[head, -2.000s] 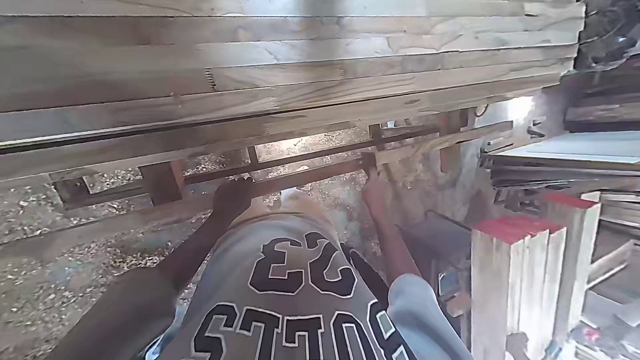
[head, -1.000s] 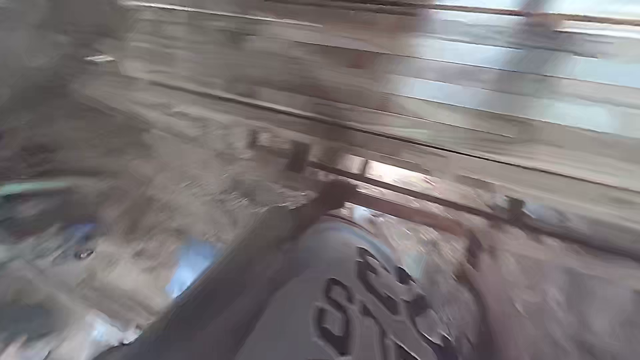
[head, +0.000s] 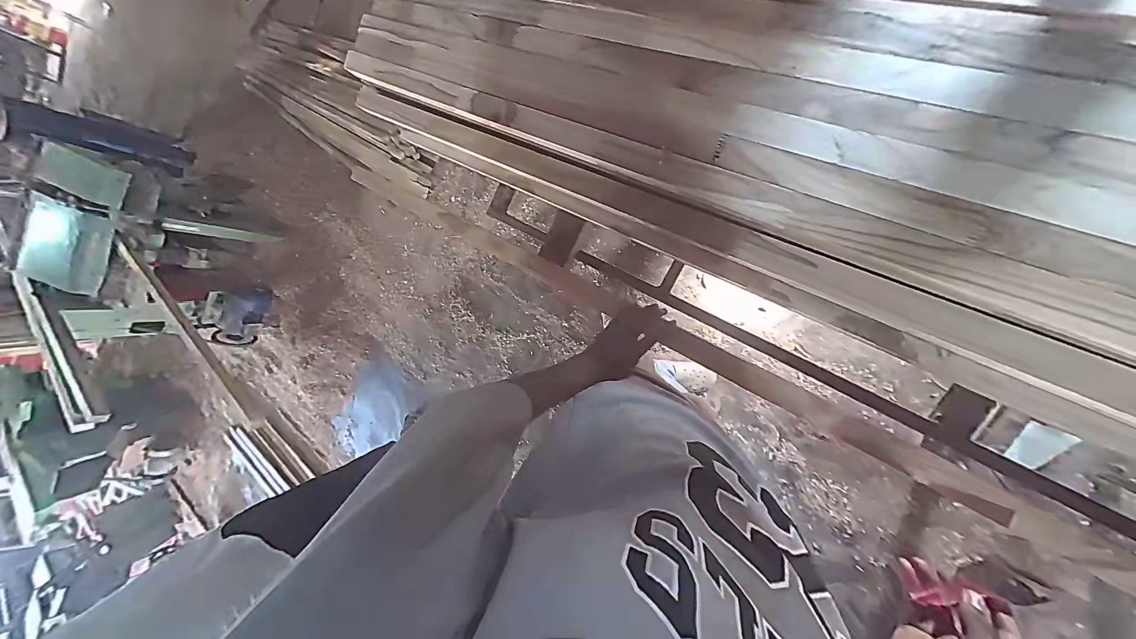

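Observation:
My left hand (head: 632, 344) is at mid-view in front of my shirt, its fingers curled over the edge of a long narrow wooden board (head: 763, 377). That board slants down to the right, below the front edge of a large wooden tabletop or stack of planks (head: 799, 160). At the bottom right corner my right hand (head: 963, 617) is partly cut off by the frame edge. A red thing or red patch (head: 927, 581) shows at its fingers; blur hides what it is and whether the hand holds it.
Dark frame pieces (head: 963, 413) stand under the planks. Wood shavings (head: 444, 302) cover the ground. More long boards (head: 355, 133) lie at the upper left. Wooden strips (head: 266, 457), a small machine with a wheel (head: 235, 315) and mixed scrap (head: 106, 497) are on the left.
The view has swung to the left. My right hand, on the board two seconds ago, is now away from it at the lower right. My left hand remains at the board.

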